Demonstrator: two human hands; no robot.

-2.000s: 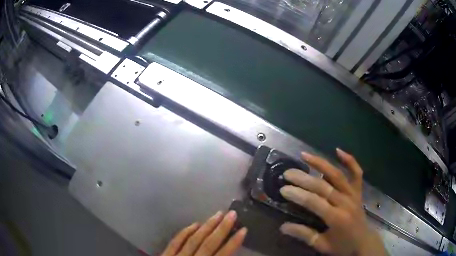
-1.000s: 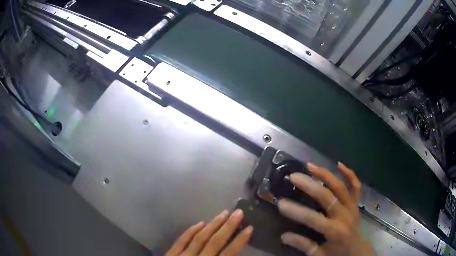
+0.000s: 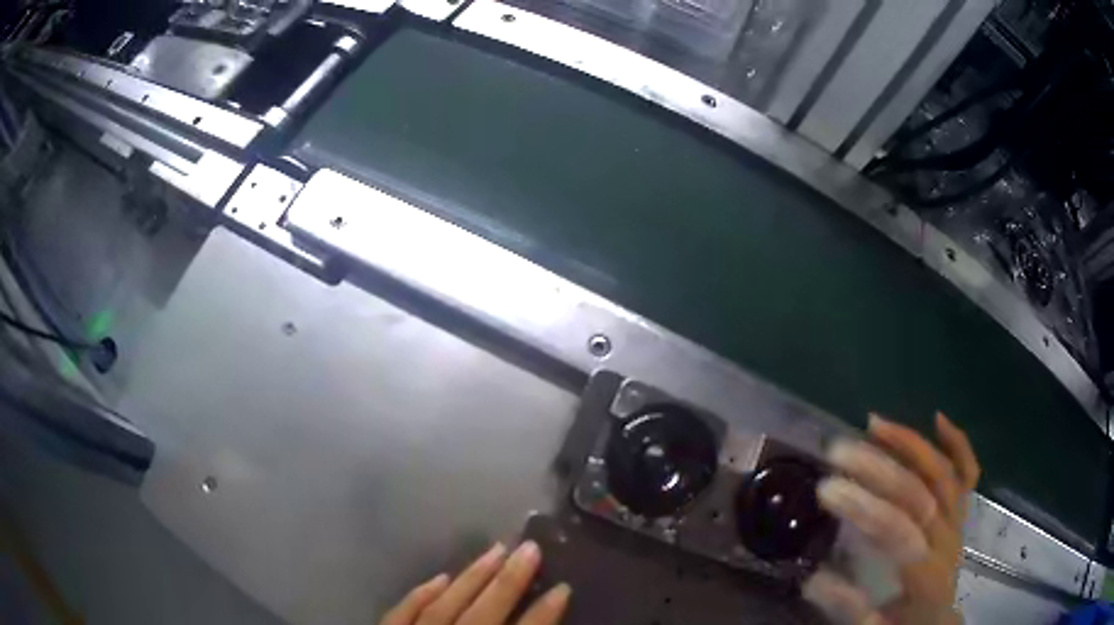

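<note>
A fixture plate [image 3: 623, 574] lies on the metal ledge beside the belt. Its two nests along the belt side each hold a glossy black round speaker driver, the left one [image 3: 661, 460] fully visible and the right one [image 3: 788, 509] partly covered by my right fingers. My right hand [image 3: 898, 519], with pale finger cots, is spread at the right driver's edge; whether it grips is hidden. My left hand [image 3: 476, 592] rests its fingers at the plate's near left corner, cut off by the bottom edge.
The green conveyor belt [image 3: 586, 195] runs behind a bright side rail [image 3: 452, 256]. A metal ledge [image 3: 330, 403] extends left. A grey fixture plate [image 3: 183, 67] is on the black section at far left. Clear plastic trays [image 3: 702, 18] and dark cables [image 3: 953, 171] are behind the belt.
My right hand has moved right from the left driver to the right one, uncovering the left driver. My left hand stays at the plate's corner. A fixture has appeared on the far-left black section.
</note>
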